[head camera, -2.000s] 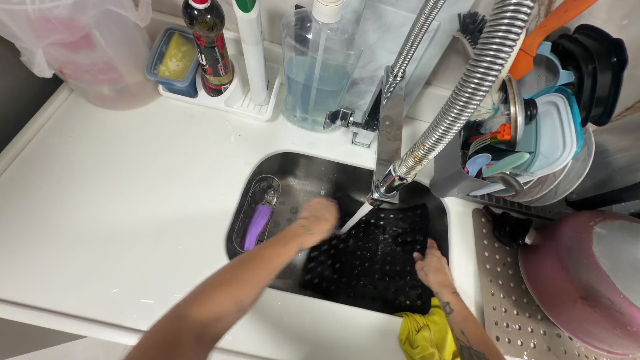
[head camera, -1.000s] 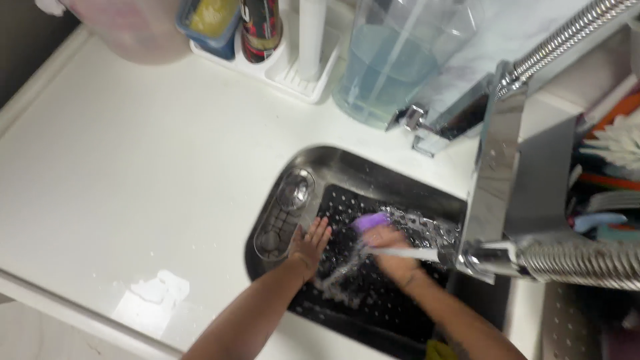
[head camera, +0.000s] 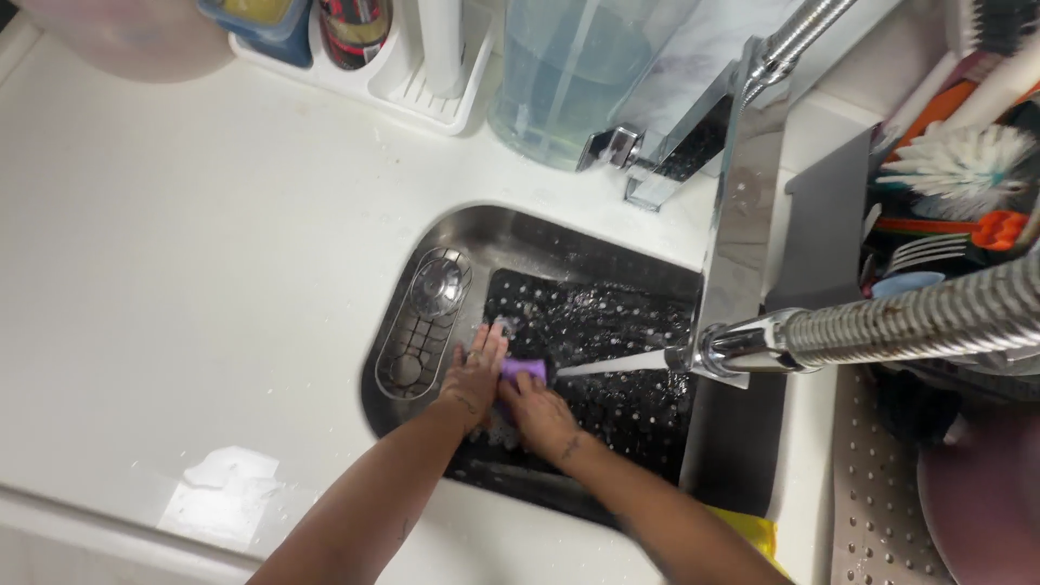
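Observation:
A black perforated mat (head camera: 617, 325) lies in the stainless steel sink (head camera: 520, 223), with water from the chrome spring faucet (head camera: 751, 341) running onto it. My right hand (head camera: 540, 414) is closed around a purple-handled tool (head camera: 524, 371) against the mat's left part; the tool's working end is hidden. My left hand (head camera: 475, 370) lies with its fingers extended on the mat's left edge, right beside the purple handle, and holds nothing that I can see. Some foam shows below the hands. A wire rack (head camera: 422, 333) stands along the sink's left wall.
Behind the sink stand a clear pitcher of bluish liquid (head camera: 561, 81) and a white caddy (head camera: 443, 118) with a bottle. On the right are a grey utensil holder (head camera: 825, 227), a white-bristled brush (head camera: 959, 166) and a perforated tray (head camera: 865, 487). A yellow cloth (head camera: 747, 528) hangs at the front edge.
The purple tool lay in the rack at first; my right hand now has it on the mat. My left hand has moved beside it. The view has moved closer to the sink.

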